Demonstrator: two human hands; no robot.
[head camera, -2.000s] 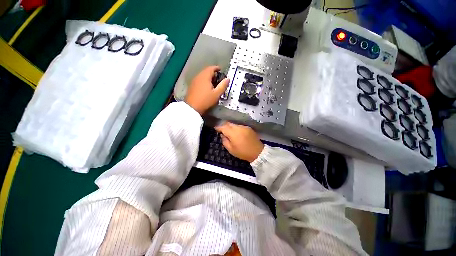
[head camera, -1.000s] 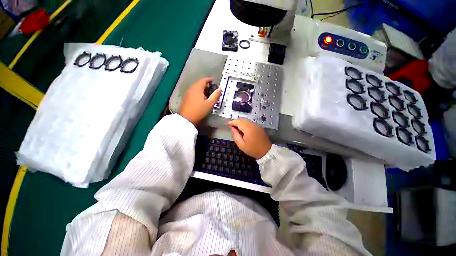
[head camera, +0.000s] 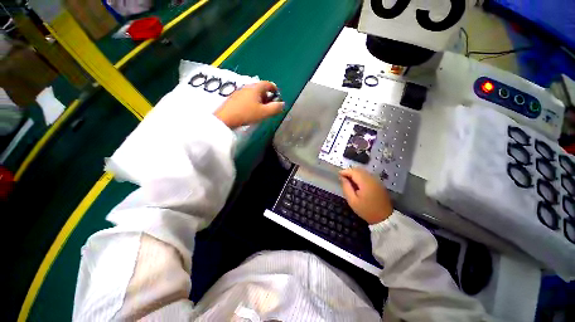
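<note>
My left hand (head camera: 250, 104) is over the right end of the top row on the white receiving tray stack (head camera: 148, 135). Its fingers are closed on a small dark piece, likely a black ring (head camera: 272, 95), mostly hidden by the fingers. Black rings (head camera: 212, 84) lie in that top row. My right hand (head camera: 367, 195), fingers curled, is at the front edge of the silver base plate (head camera: 397, 135); whether it holds anything cannot be seen. The dark jig (head camera: 360, 144) sits on the plate under the machine head.
The white supply tray (head camera: 479, 160) with rows of black rings is at the right. The keyboard (head camera: 321, 214) and mouse (head camera: 476, 268) are in front. The control panel (head camera: 509, 94) shows a red light. A dark square piece (head camera: 353, 76) and a loose ring (head camera: 371, 80) lie behind the plate.
My left hand has moved left from the plate to the receiving tray stack, with a dark piece in its fingers. The view has turned left. My right hand stays near the plate's front edge.
</note>
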